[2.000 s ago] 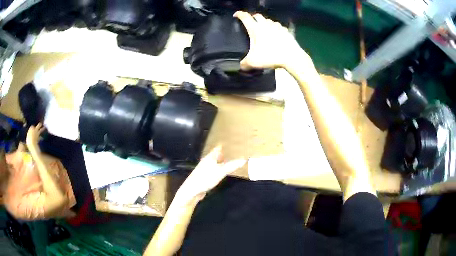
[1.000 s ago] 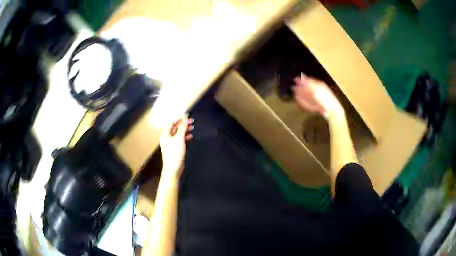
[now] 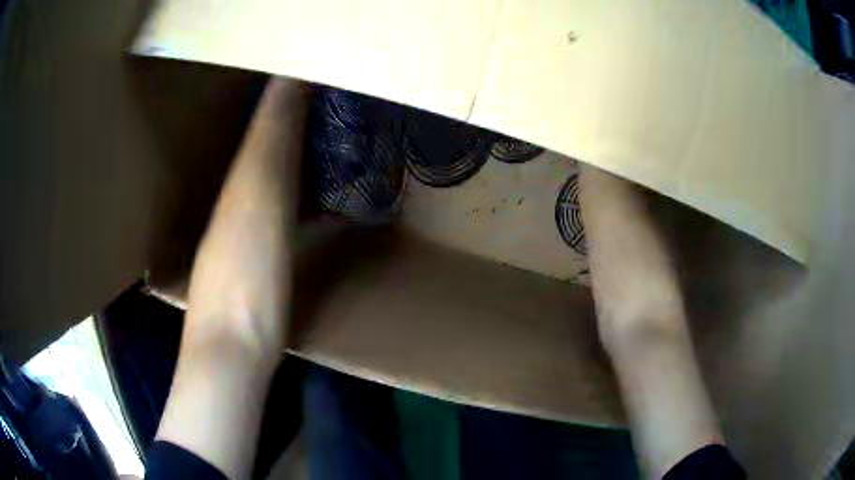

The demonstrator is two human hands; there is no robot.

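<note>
A large open brown cardboard carton (image 3: 450,309) fills the view. Black ringed fan grilles (image 3: 361,164) lie in an overlapping pile at the left of its bottom, with more beside them at the far side. One grille (image 3: 569,214) lies partly behind my right forearm. Both my forearms reach down into the carton, the left one at the left and the right one at the right. Both hands are hidden behind the carton's far flap, so what they hold cannot be seen.
The far flap (image 3: 487,66) hangs across the upper part of the opening. Side flaps stand at left and right. Dark things and a white strip (image 3: 84,394) are at the lower left. Green floor shows at the top right corner.
The view has turned from the bench with fan units down into the carton. My left hand has left the bench edge, and both arms are now inside the carton.
</note>
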